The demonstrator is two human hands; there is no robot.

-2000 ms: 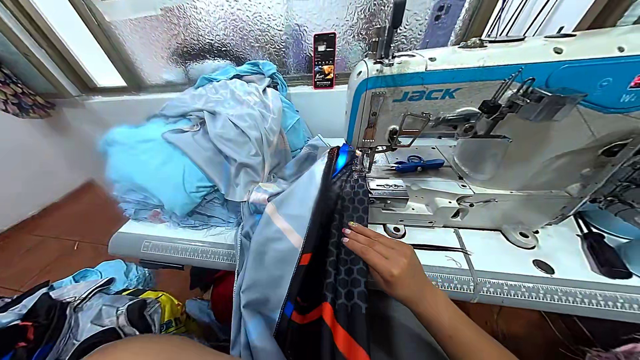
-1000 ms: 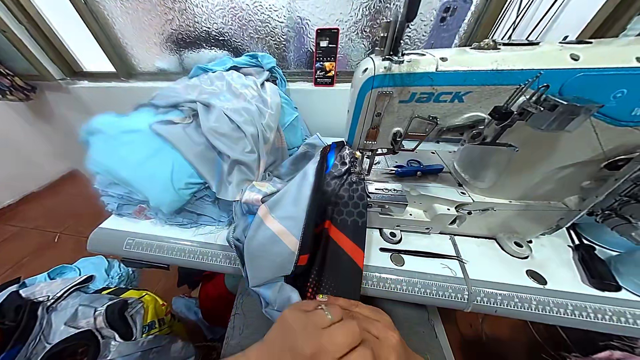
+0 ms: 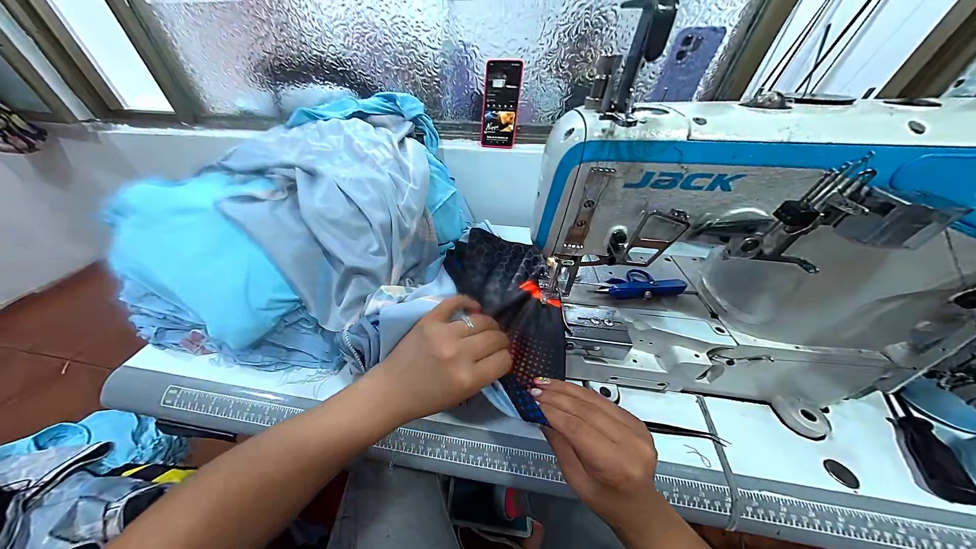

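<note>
A black patterned fabric piece (image 3: 534, 335) with orange and blue parts lies under the presser foot (image 3: 554, 286) of a Jack sewing machine (image 3: 686, 183). My left hand (image 3: 450, 354), with a ring, pinches the fabric just left of the foot. Below the foot, my right hand (image 3: 598, 438) grips the lower edge of the same fabric between thumb and fingers. Grey fabric (image 3: 396, 316) lies bunched beside my left hand, partly hidden by it.
A pile of light blue and grey garments (image 3: 305, 229) stands left of the machine. Blue thread snips (image 3: 644, 286) lie behind the machine's arm, and black tweezers (image 3: 682, 432) near the front edge. A phone (image 3: 502, 103) leans on the windowsill. More garments (image 3: 69, 488) lie at lower left.
The black fabric has moved farther through at the foot, its orange stripe now there. My hands, together at the table's edge a second ago, are apart, the left one up near the foot.
</note>
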